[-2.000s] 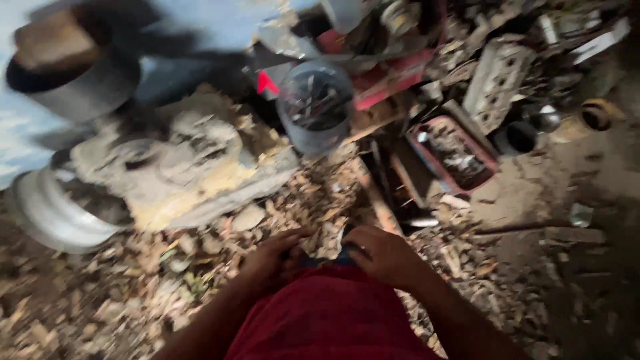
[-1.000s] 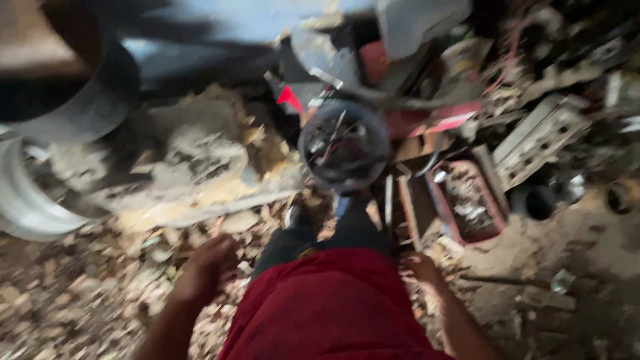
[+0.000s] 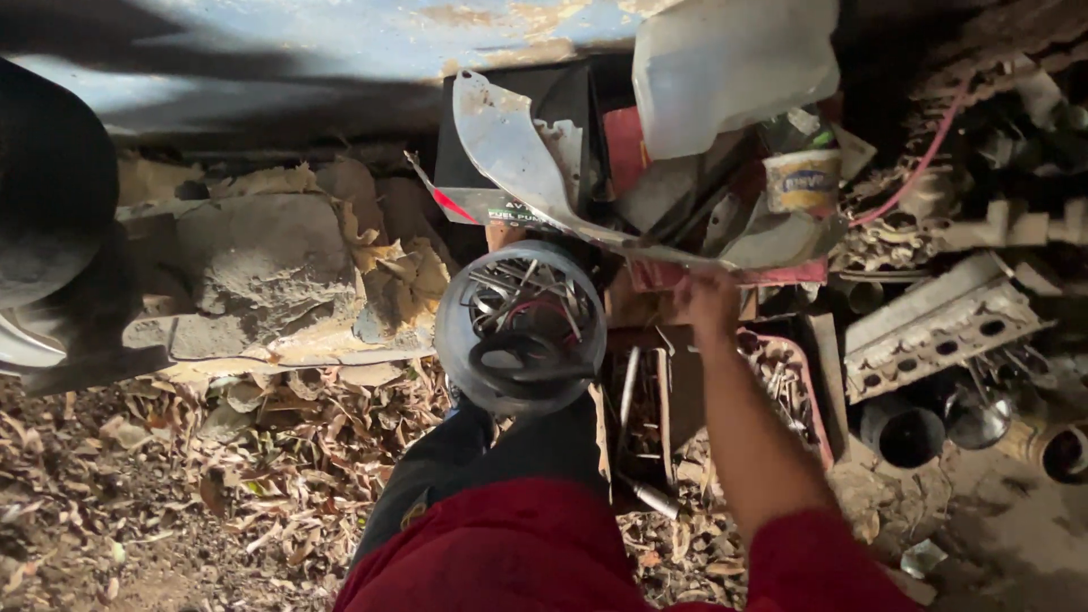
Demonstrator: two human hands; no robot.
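Observation:
My right hand [image 3: 711, 297] reaches forward to the lower edge of a curved sheet-metal piece [image 3: 518, 157]; blur hides whether its fingers grip that edge. The metal lies across a dark cardboard box [image 3: 472, 153] and a red box [image 3: 650, 274]. Just left of the hand, in front of my legs, stands a clear plastic bucket [image 3: 455, 340] holding metal pieces and a loop of black hose [image 3: 531, 374]. A whitish plastic container [image 3: 731, 76] and a printed tub [image 3: 803, 180] are beyond the hand. My left hand is out of view.
A concrete-like block [image 3: 255, 263] and a large dark cylinder [image 3: 51, 187] are at left. On the right lie a metal engine part [image 3: 943, 331], a red-rimmed tray [image 3: 812, 391] and a dark pipe end [image 3: 905, 433]. Dry leaves [image 3: 212, 476] cover the ground by my legs.
My right hand has moved forward from beside my body to the curved metal. My left hand, beside my body a second ago, has left the view.

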